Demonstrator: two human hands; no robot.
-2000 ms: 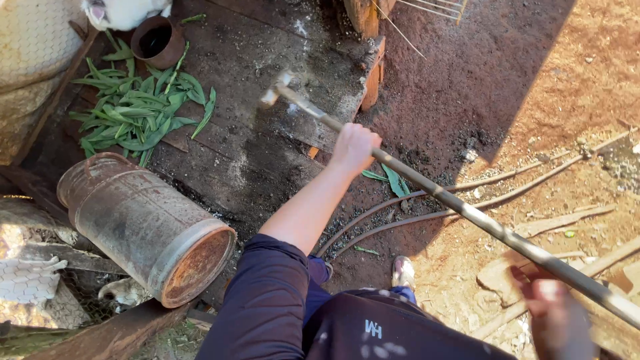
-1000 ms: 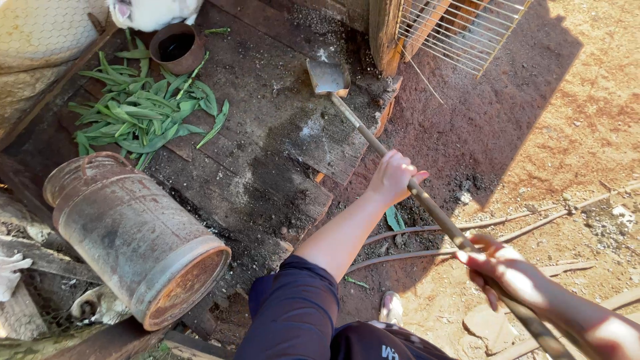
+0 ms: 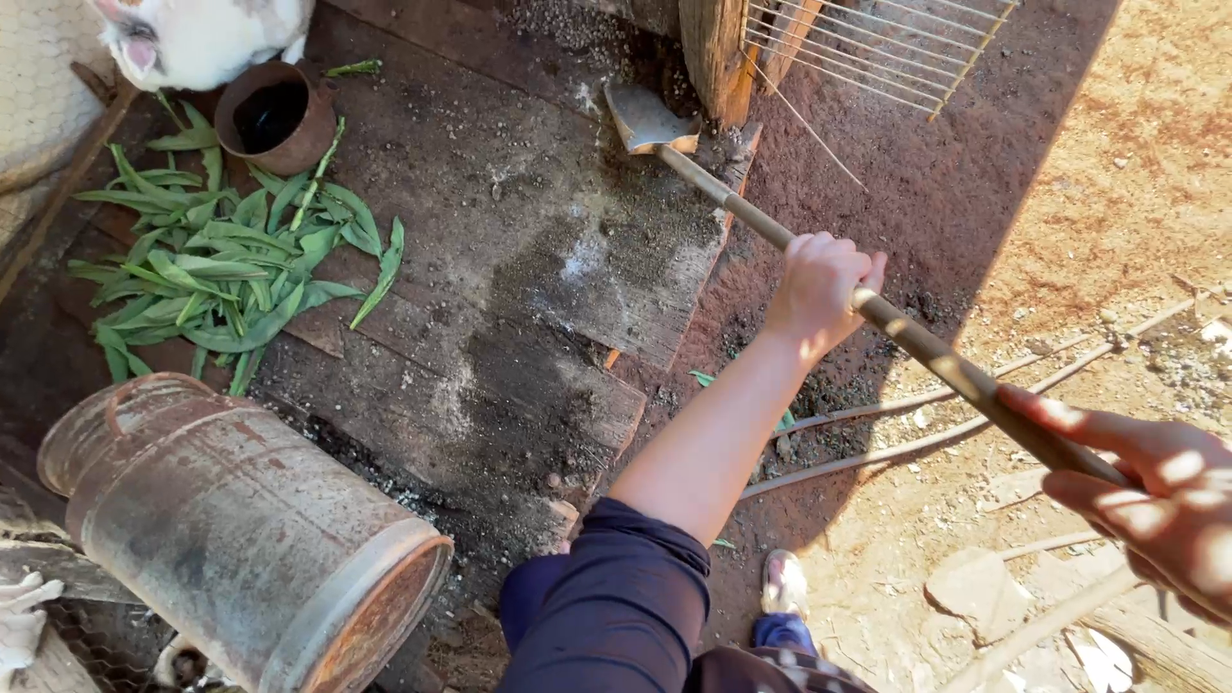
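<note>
A long wooden handle [image 3: 934,351] runs from lower right to upper middle, ending in a metal shovel blade [image 3: 647,117]. The blade rests on the dirty plank floor [image 3: 433,154] beside a wooden post. My left hand [image 3: 826,287] is closed around the handle's middle. Farther back, my right hand [image 3: 1155,486] grips the handle near the right edge; its fingers are partly in bright sun. Dark grit and small droppings [image 3: 568,423] lie over the planks, with more heaped close to the blade.
A white rabbit [image 3: 207,38] sits at upper left by a rusty pot [image 3: 274,117] and a pile of green leaves [image 3: 241,260]. A rusty milk can [image 3: 250,529] lies at lower left. A wire grate [image 3: 881,48] juts out past the post [image 3: 714,58]. Hoses [image 3: 866,457] cross the dirt.
The shovel blade has moved from the middle of the planks toward the post. My right hand, open and blurred near the handle two seconds ago, is now around it.
</note>
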